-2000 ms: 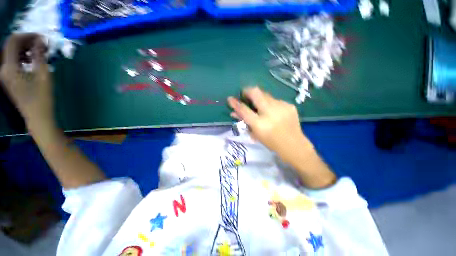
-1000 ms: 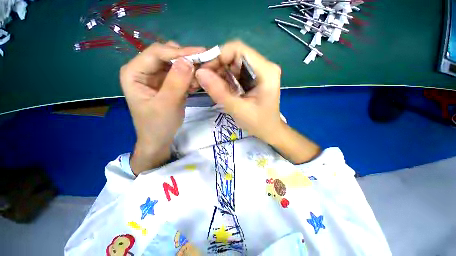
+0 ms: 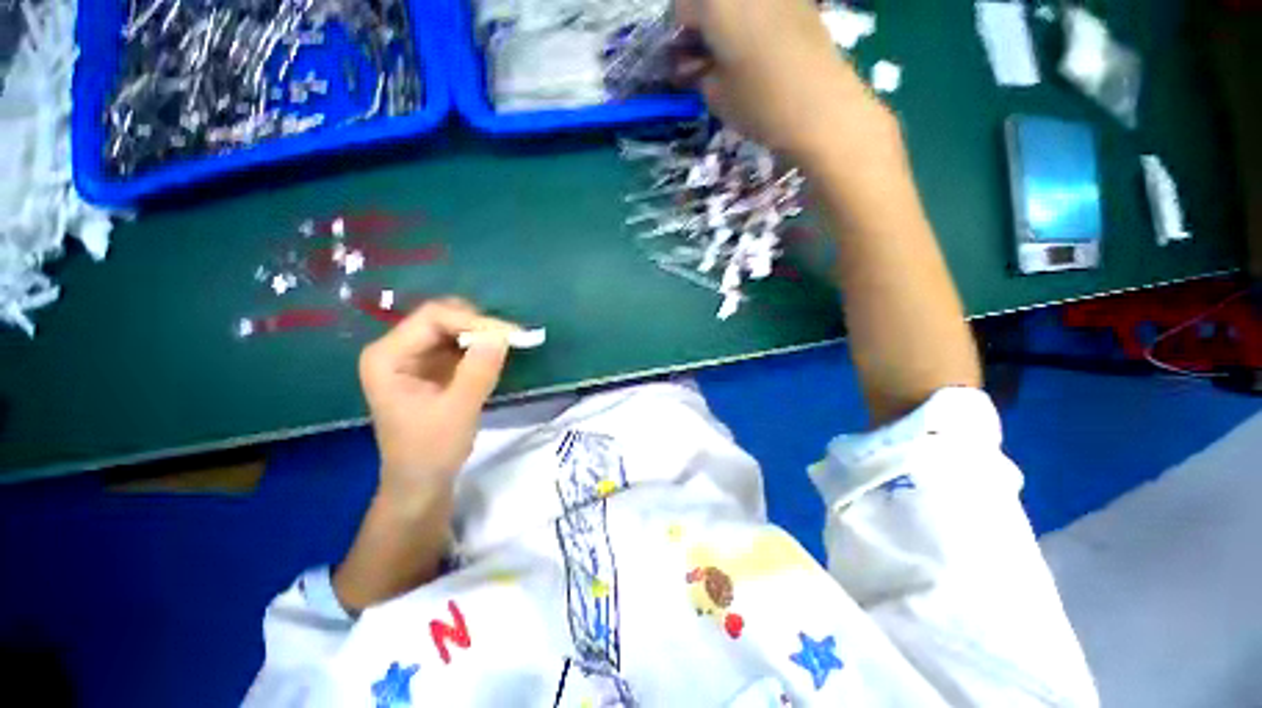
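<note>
My left hand (image 3: 429, 387) pinches a short white strip (image 3: 507, 338) between thumb and fingers, just above the table near its front edge. Beside it, to the upper left, lie red leads (image 3: 298, 320) with small white ends. My right hand (image 3: 747, 62) reaches over the right blue tray (image 3: 581, 120), at its right end. Its fingertips are blurred and partly cut off by the top edge, so what it holds cannot be told. Long pale rods (image 3: 533, 62) lie in that tray.
The left blue tray (image 3: 263, 165) holds jumbled metal parts. A heap of white strips (image 3: 39, 180) is at far left. Assembled pieces (image 3: 723, 208) lie crossed below my right forearm. A digital scale (image 3: 1055, 194), a clear bag (image 3: 1100, 67) and white papers (image 3: 1008, 42) are at right.
My hands have separated from working together on the white strip. My left hand keeps the strip, while my right hand has moved up and right to the tray. The view has shifted.
</note>
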